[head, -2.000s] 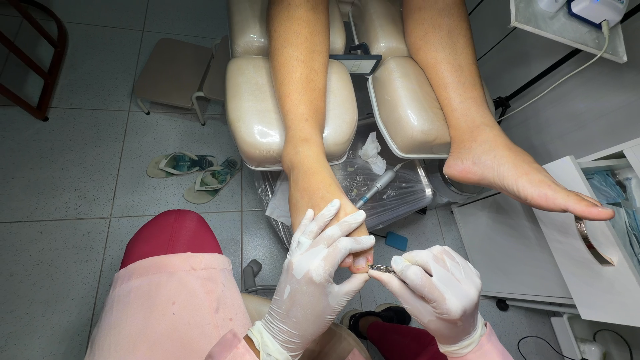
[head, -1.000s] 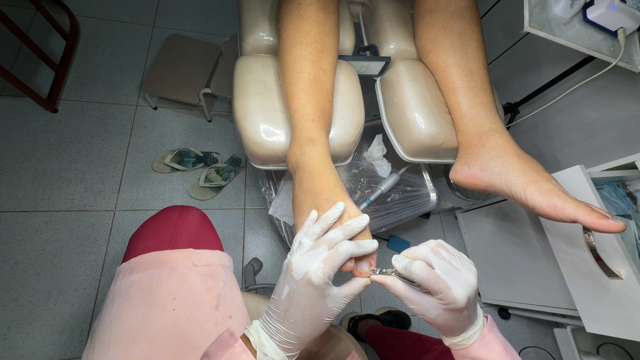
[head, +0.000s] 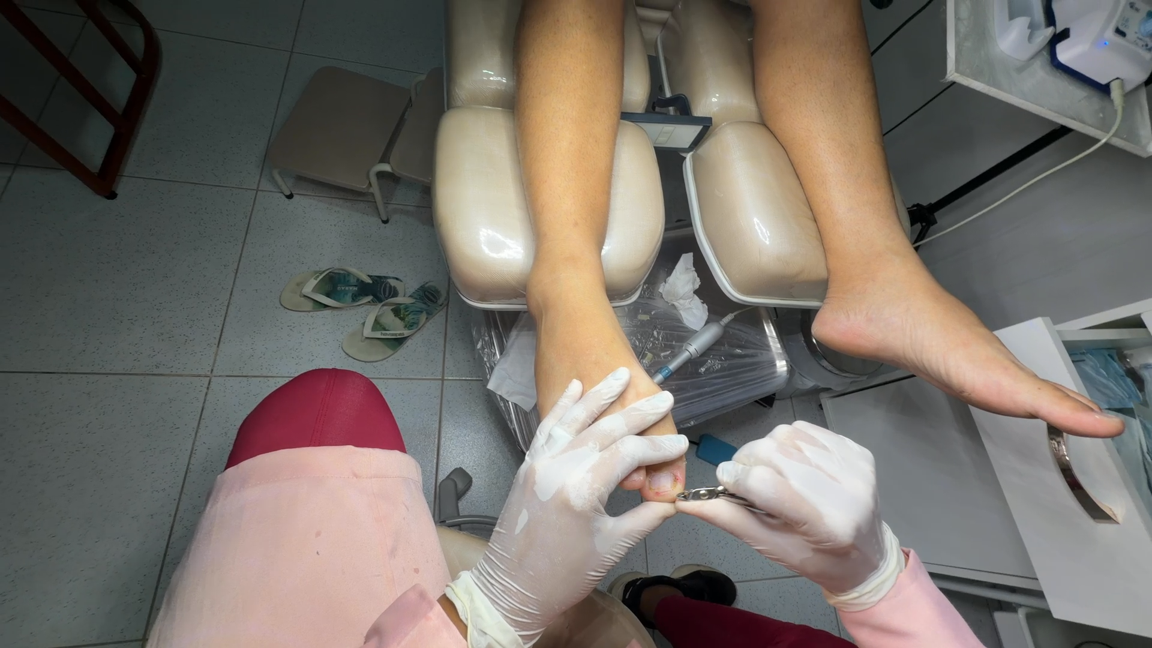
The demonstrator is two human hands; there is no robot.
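A person's foot (head: 585, 351) rests on a padded leg support, toes toward me. My left hand (head: 576, 486), in a white glove, is laid over the top of that foot with fingers spread and the thumb beside the big toe (head: 663, 479). Metal nail nippers (head: 706, 494) are held in my gloved right hand (head: 810, 504); their tip is at the outer edge of the big toenail. The handles are mostly hidden in my fist. Some redness shows around the nail. The person's other foot (head: 945, 333) extends to the right, apart from my hands.
Below the leg supports (head: 477, 216) is a plastic-covered tray (head: 742, 382) with a handpiece (head: 697, 346) and crumpled tissue (head: 684, 290). An open drawer (head: 1035, 450) stands at right, beneath a shelf with a corded device (head: 1098, 40). Flip-flops (head: 396, 324) and a step stool (head: 337, 126) are on the floor.
Both hands stay at the same toe, with the nippers still in my right hand. The nippers' tip has moved slightly around the nail's edge.
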